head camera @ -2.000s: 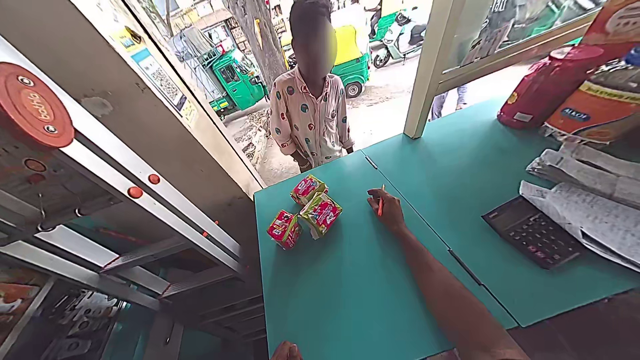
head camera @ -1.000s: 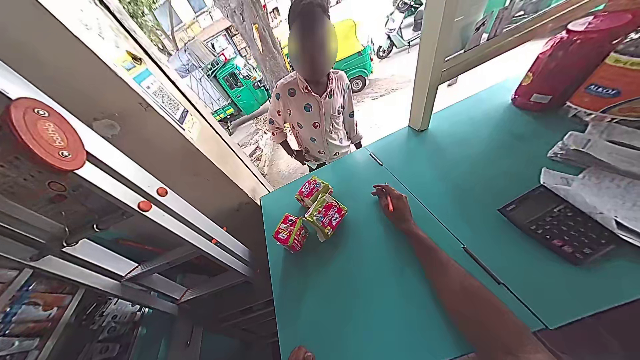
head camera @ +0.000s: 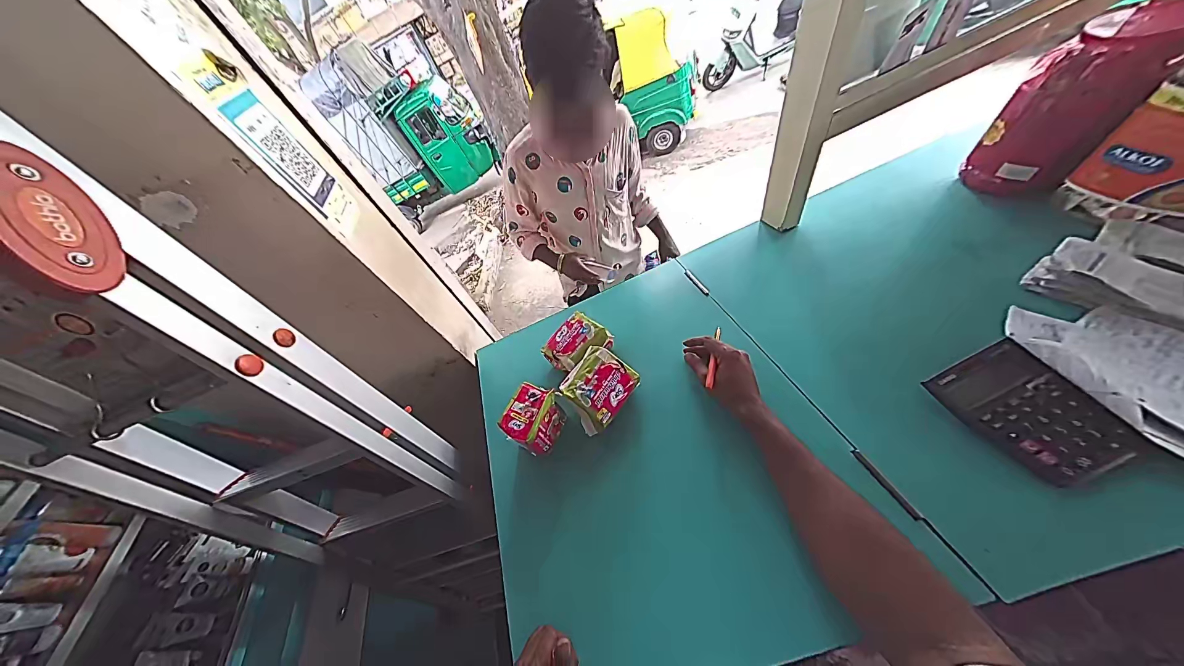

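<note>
My right hand (head camera: 726,370) rests on the teal counter (head camera: 647,536) with an orange pen (head camera: 711,370) held between its fingers. To its left stand three small pink and green printed packs: one at the back (head camera: 576,340), one in the middle (head camera: 601,389) and one at the front left (head camera: 532,418), set close together. My left hand (head camera: 548,647) shows only in part at the counter's near left edge, its fingers curled; whether it holds anything is hidden.
Across the counter stands a person (head camera: 583,194) with a small item in hand. A black calculator (head camera: 1031,412), papers (head camera: 1110,351) and a red plastic jar (head camera: 1064,111) lie or stand at right. A metal ladder (head camera: 277,370) leans at left.
The person across the counter has lowered their head and brought a hand forward in front of their body. My right hand stays on the counter with the pen, and the packs have not moved.
</note>
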